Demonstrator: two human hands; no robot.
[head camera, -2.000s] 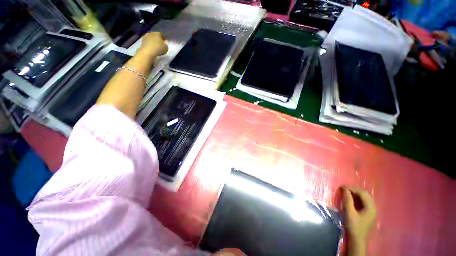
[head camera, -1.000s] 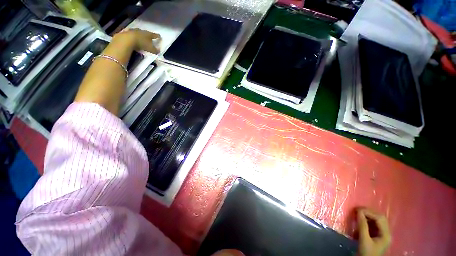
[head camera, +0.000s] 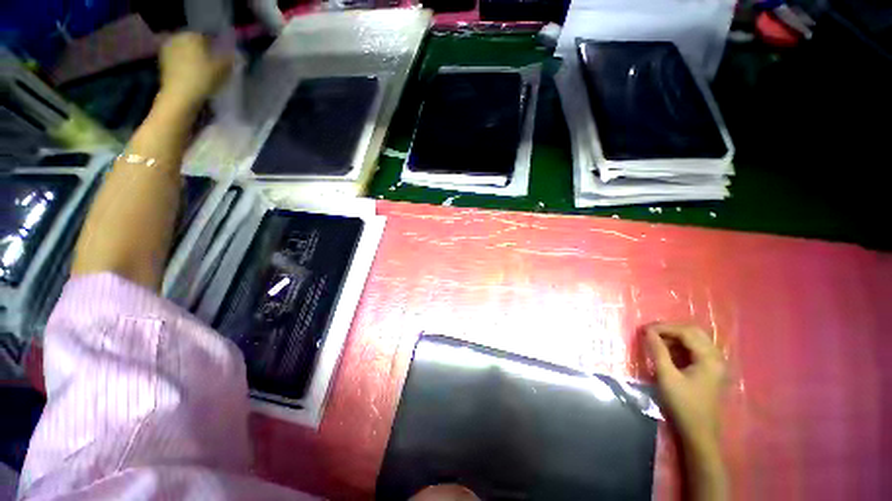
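Observation:
A dark tablet (head camera: 523, 426) lies on the red table nearest me, with bright glare and clear film at its upper right corner. My right hand (head camera: 685, 367) is beside that corner, thumb and forefinger curled together, with nothing seen in it. My left arm reaches to the far left. My left hand (head camera: 196, 73) is blurred beside a pale, blurred strip, and I cannot tell whether it holds it. A printed-film tablet (head camera: 293, 303) with a small white label lies on white foam left of the nearest tablet.
A tablet (head camera: 318, 127) lies on a pale board at the back left. Another tablet (head camera: 469, 122) on white sheets and a foam-layered stack (head camera: 650, 103) stand on the dark green surface (head camera: 802, 166). More layered tablets (head camera: 34, 220) crowd the left edge.
My left hand has moved away to the upper left, and the pale strip now shows beside it. My right hand stays near the tablet's right side, fingers curled. The view has turned.

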